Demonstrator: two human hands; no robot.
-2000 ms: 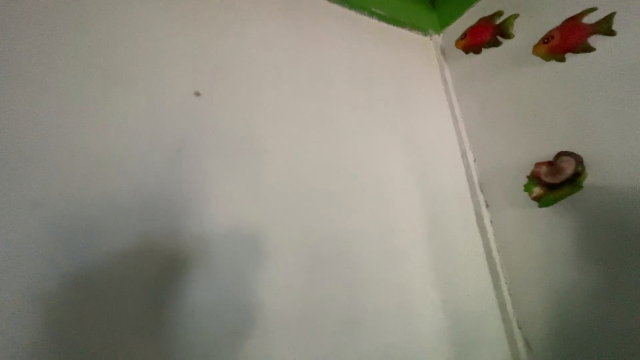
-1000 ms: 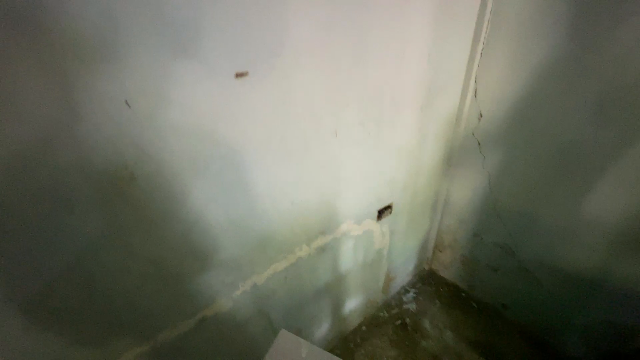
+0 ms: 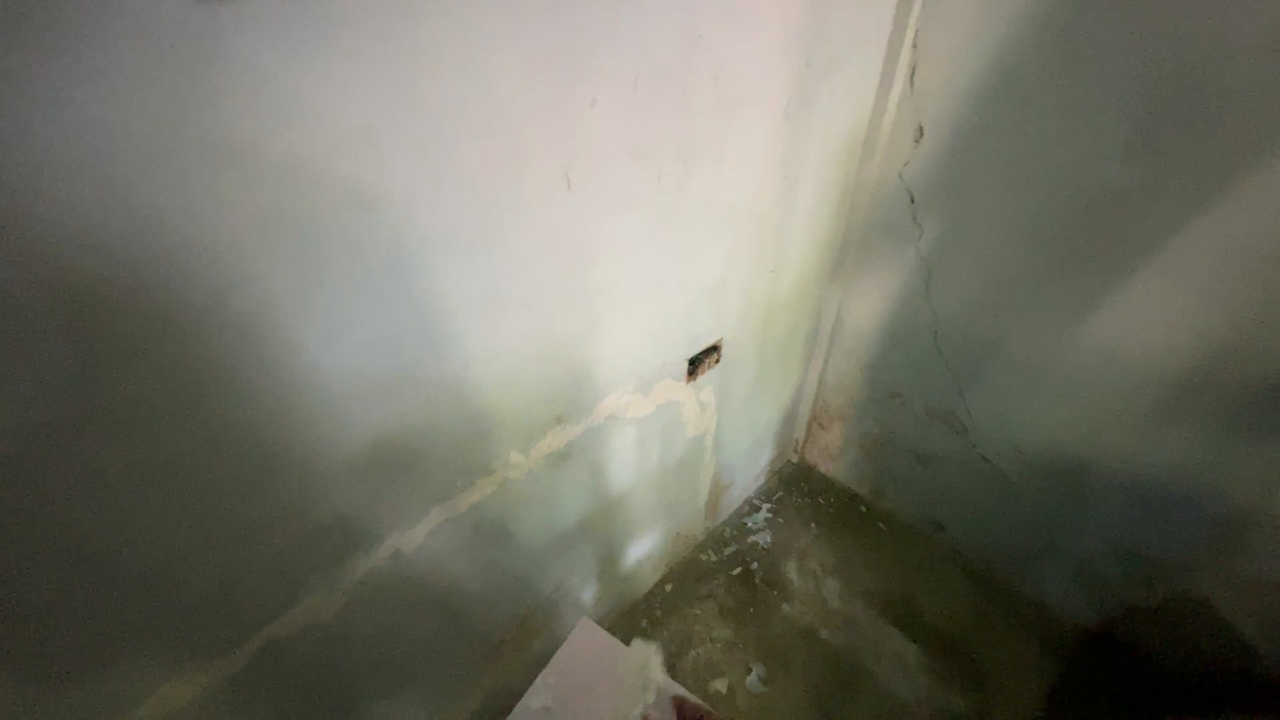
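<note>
Neither my left hand nor my right hand can be made out. At the bottom edge, a flat pale sheet or panel [image 3: 580, 675] with a straight-edged corner juts into view. A rough whitish piece [image 3: 648, 672] adjoins its right side; what it is cannot be told. Just below that, a small dark reddish patch is cut off by the frame edge and is too unclear to name. Behind stands a pale painted wall [image 3: 480, 220] with a small dark rectangular recess [image 3: 705, 361]. An uneven cream band [image 3: 480, 492] runs from near the recess down to the lower left.
Two walls meet at a corner on the right. The right wall [image 3: 1130, 330] has a long crack [image 3: 932, 300]. On the dark floor [image 3: 850, 590] lie several pale flakes [image 3: 757, 520], near the left wall's foot. A very dark area fills the lower right.
The view has swung down from the upper wall, where fish decorations showed, to the floor corner. The pale sheet's corner, absent two seconds ago, now stands at the bottom with the rough whitish piece beside it.
</note>
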